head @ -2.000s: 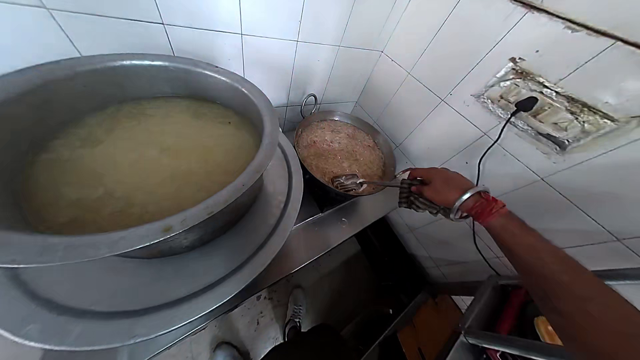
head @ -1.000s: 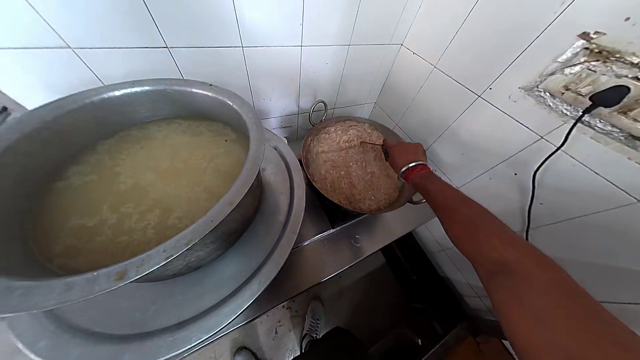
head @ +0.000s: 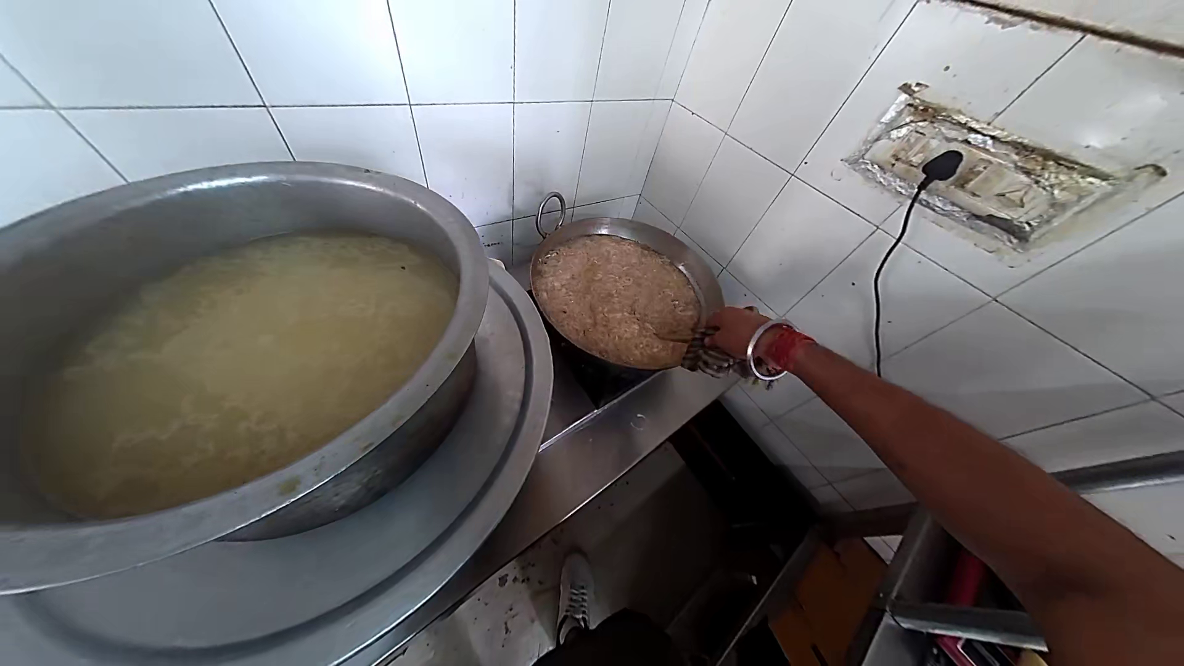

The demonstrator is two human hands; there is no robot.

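Observation:
My right hand, with a metal bangle and red thread at the wrist, is at the right rim of a round metal kadhai. A striped cloth shows under the fingers, bunched against the rim. Brownish, bubbling food fills much of the kadhai. A thin utensil handle seems to run from the hand into the food; its head is hidden. My left hand is out of the frame. To the left stands a large aluminium pot of cloudy yellowish liquid.
The large pot rests on a wide metal tray on a steel counter. White tiled walls meet behind the kadhai. A black plug with a hanging cable sits in a worn wall socket. A metal rack stands low at the right.
My right hand has moved from over the food to the kadhai's right rim. The spatula head, visible two seconds ago, is now out of sight.

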